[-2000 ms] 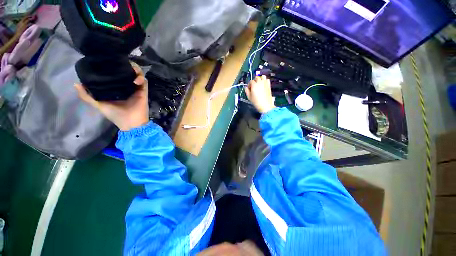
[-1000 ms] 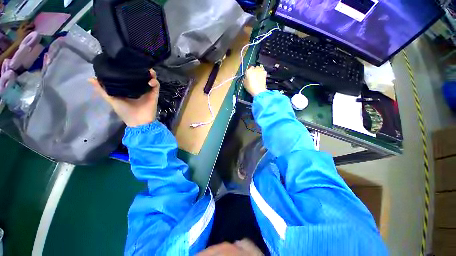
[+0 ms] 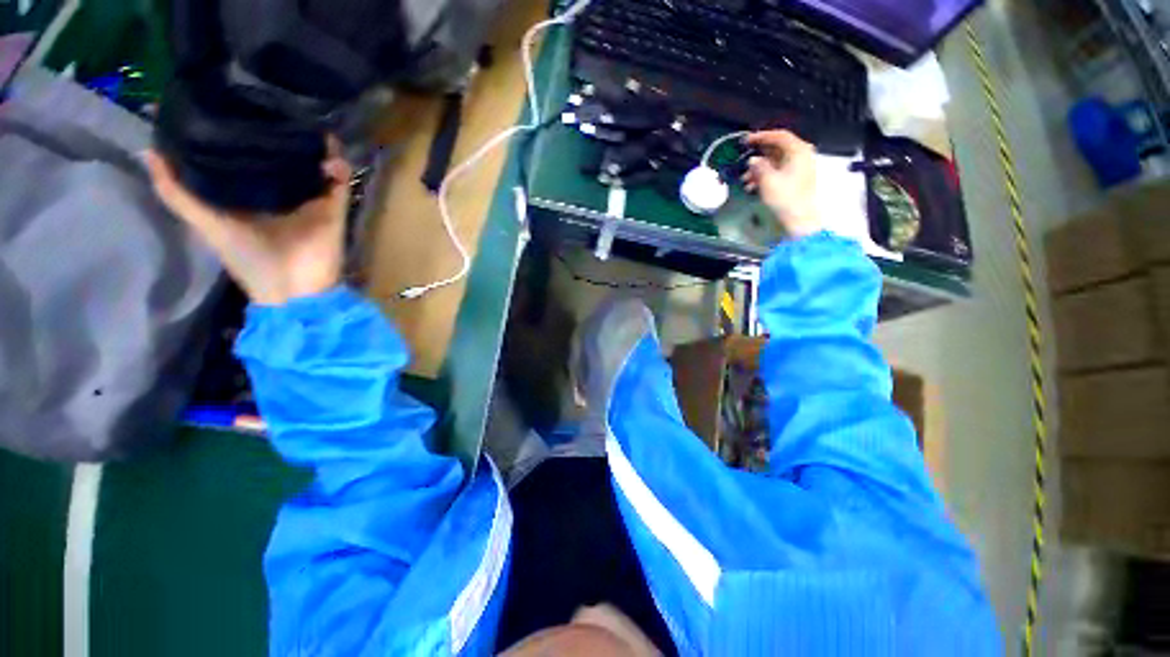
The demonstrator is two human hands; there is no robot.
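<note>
The black headset (image 3: 276, 64) is at the upper left, blurred and cut off by the top edge. My left hand (image 3: 263, 238) holds it from below by a padded earcup (image 3: 237, 161). My right hand (image 3: 789, 180) is over the desk, just right of the round white puck (image 3: 703, 190). Its fingers are bent around a small black part (image 3: 738, 161), which is blurred. Several small black plug-in parts (image 3: 642, 135) lie in a heap left of the puck. A white USB cable (image 3: 449, 212) runs over the brown board, its plug at the lower end.
Grey bags (image 3: 96, 270) lie at the left. A thin black tool (image 3: 443, 141) is on the brown board (image 3: 413, 238). The keyboard (image 3: 719, 64) and monitor edge (image 3: 898, 19) are at the top. White paper (image 3: 840, 199) and a dark patterned pad (image 3: 917, 205) lie at the right.
The view has shifted. My right hand has moved right, from the cable beside the heap to the far side of the puck. My left hand still holds the headset; its glowing logo is out of sight.
</note>
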